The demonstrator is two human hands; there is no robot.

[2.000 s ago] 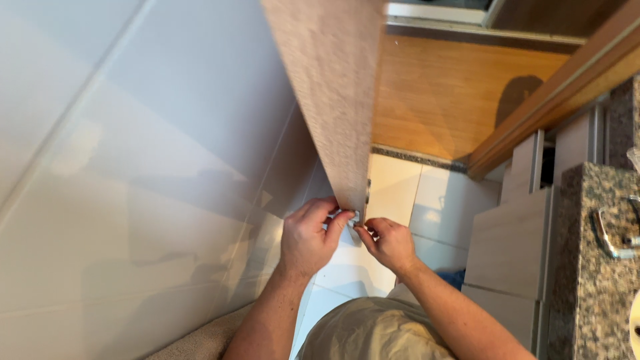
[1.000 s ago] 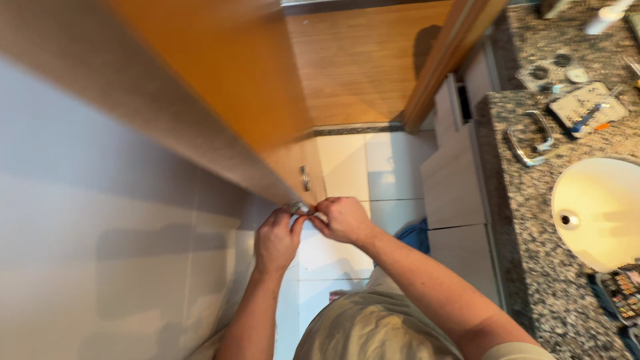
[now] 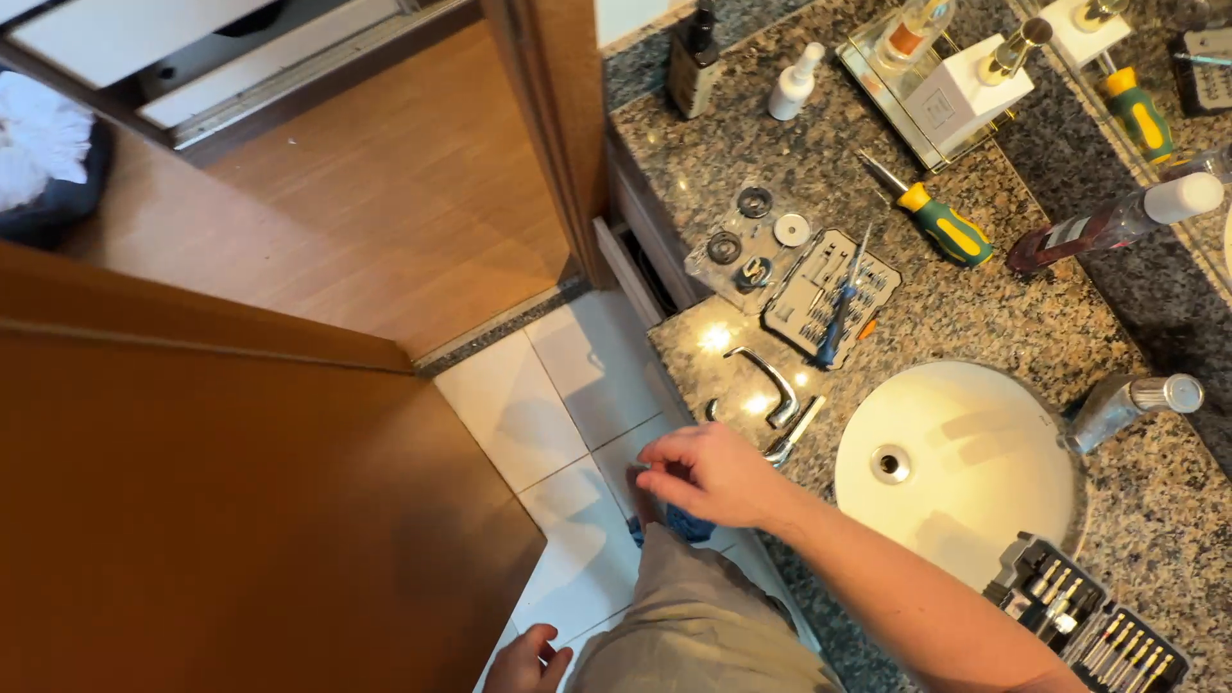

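My right hand [image 3: 707,476] is held over the near edge of the granite counter, its fingers curled; whether something small is between them I cannot tell. Beside it on the counter lie a curved chrome door handle [image 3: 775,390] and a second metal handle part [image 3: 797,431]. My left hand [image 3: 527,662] is low at the bottom edge, partly cut off, next to the wooden door [image 3: 241,500], its fingers loosely bent. Farther back rest an open precision bit case [image 3: 789,313] with a blue screwdriver [image 3: 839,322] on it, round rosettes in clear plastic [image 3: 724,248], and a green-yellow screwdriver [image 3: 948,226].
A white round sink [image 3: 953,414] with a chrome faucet [image 3: 1121,409] is at the right. An open bit set [image 3: 1088,616] lies near its lower rim. Bottles, including a small white one [image 3: 794,85], and a metal-edged tray [image 3: 938,159] stand at the back. A drawer [image 3: 630,269] is partly open.
Both hands have left the door's edge and moved apart, the right one to the counter's edge. The view has swung right, toward the counter and sink.
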